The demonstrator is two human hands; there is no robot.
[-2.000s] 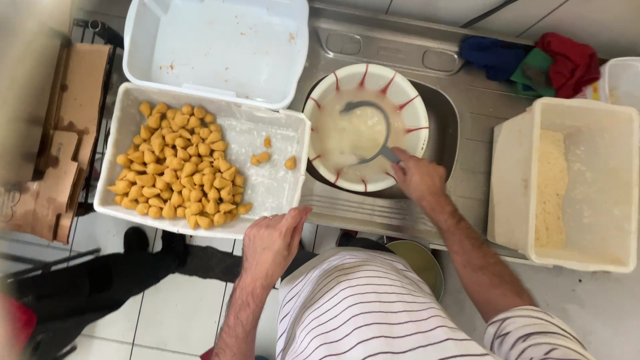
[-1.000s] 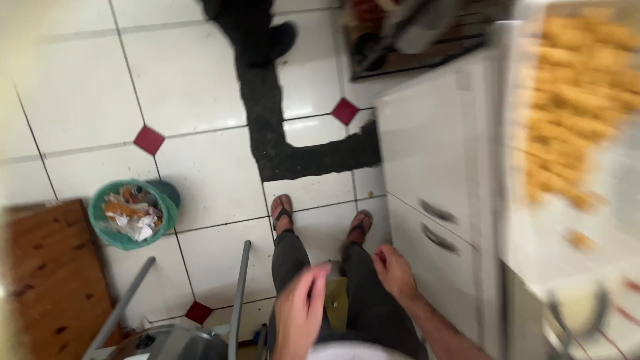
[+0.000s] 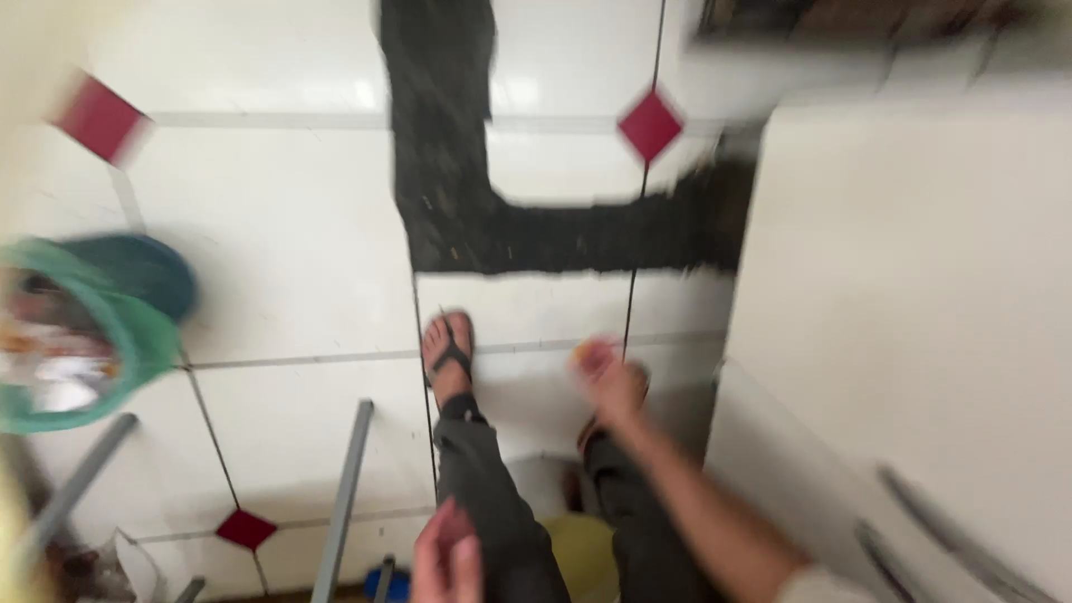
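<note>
Blurred by motion, my right hand (image 3: pixel 611 381) is held out over the white tiled floor, above my right foot. A small orange and pinkish thing (image 3: pixel 590 356) shows at its fingers; what it is cannot be told. My left hand (image 3: pixel 448 557) is at the bottom edge, over my left leg, its fingers partly curled and nothing visible in it. My left foot (image 3: pixel 450 343) wears a dark flip-flop. Between my legs, lower down, a yellow round object (image 3: pixel 579 553) shows in part.
A waste bin with a green liner (image 3: pixel 138 335) holds rubbish at the left. Grey metal legs (image 3: pixel 345 502) rise at the lower left. A white cabinet (image 3: pixel 904 251) with dark handles stands at the right. A dark strip (image 3: pixel 569 239) crosses the floor tiles.
Two seconds ago my right hand held a ladle in a bowl of liquid, and my left was by the tray of dough pieces. The ladle is released; the view has swung to the floor.
</note>
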